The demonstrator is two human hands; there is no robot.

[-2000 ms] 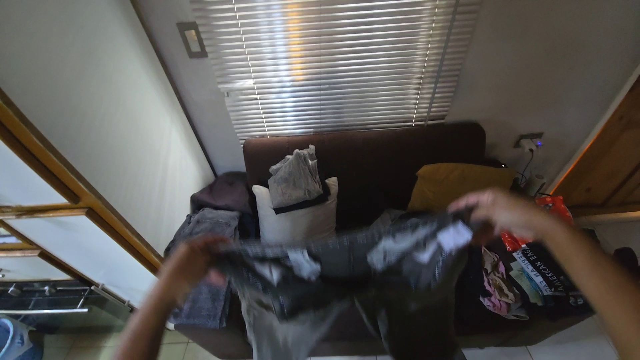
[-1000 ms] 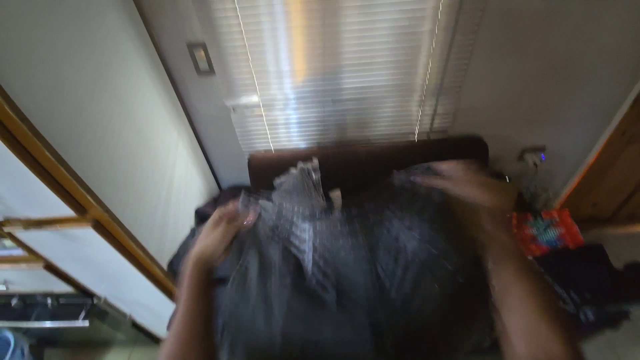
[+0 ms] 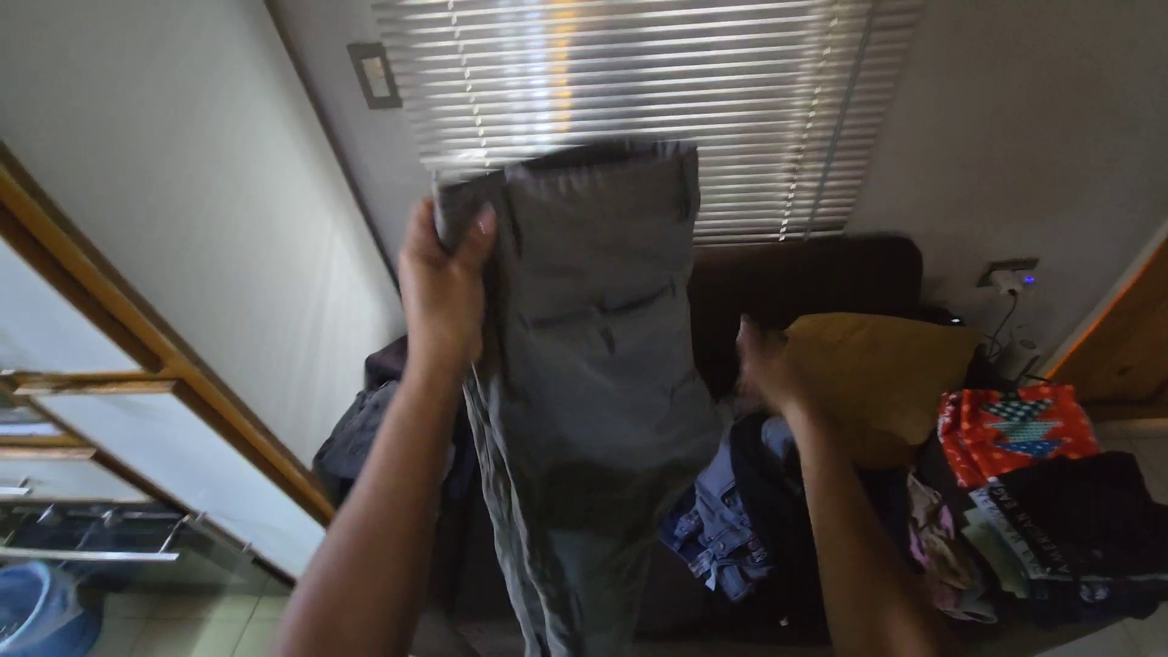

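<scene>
Grey-green trousers (image 3: pixel 602 365), folded lengthwise, hang in front of me with the waistband at the top and the legs running down out of view. My left hand (image 3: pixel 447 283) grips the left end of the waistband, thumb on the near side. Beside the trousers' right edge, my right hand (image 3: pixel 766 365) is blurred, its fingers apart, holding nothing. Below it lies a heap of blue denim clothing (image 3: pixel 730 520) on the dark sofa (image 3: pixel 821 274).
A mustard cushion (image 3: pixel 876 374), a red patterned cloth item (image 3: pixel 1013 429) and folded dark clothes (image 3: pixel 1077 520) lie at right. More dark clothing (image 3: pixel 360 438) is at left. White-fronted cabinets (image 3: pixel 182 456) and a blue bucket (image 3: pixel 41 607) stand at lower left.
The trousers were spread wide between both hands; now they are folded lengthwise and held up by my left hand alone. My right hand has let go of them.
</scene>
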